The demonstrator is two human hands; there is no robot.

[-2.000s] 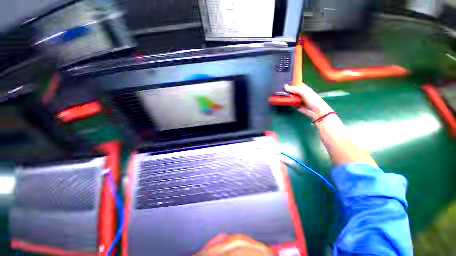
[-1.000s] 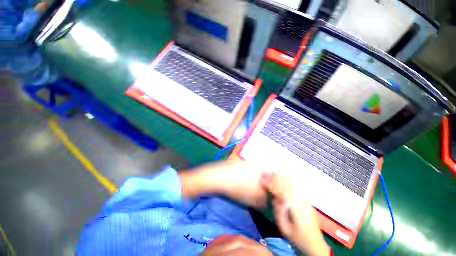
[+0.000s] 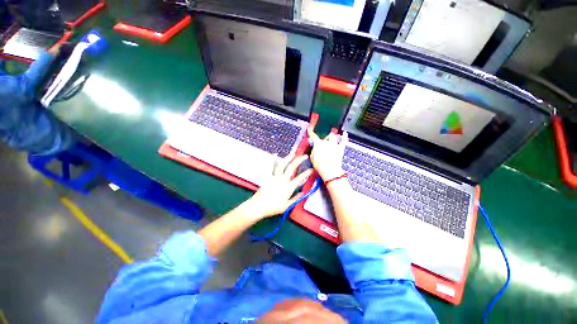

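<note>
The left laptop (image 3: 248, 123) stands open on a red tray (image 3: 209, 166), its screen showing a pale window. My left hand (image 3: 281, 188) lies with spread fingers over its right palm rest corner, holding nothing. My right hand (image 3: 327, 157) is at that laptop's right side edge, fingertips closed around the end of a blue network cable (image 3: 278, 229); the plug is hidden by the fingers. The right laptop (image 3: 405, 190) stands open on another red tray (image 3: 436, 288), with a colour triangle on its screen. My right forearm crosses its left palm rest.
A second blue cable (image 3: 502, 250) hangs from the right laptop's right side. More laptops (image 3: 452, 31) stand behind. An empty red tray (image 3: 152, 33) lies at the back left of the green bench (image 3: 142, 82). Another person's blue sleeve (image 3: 28, 104) and a blue stool (image 3: 120, 180) are at left.
My hands were together in front of the right laptop; they have moved up to the gap between the two laptops. The left laptop's blue on-screen box has gone.
</note>
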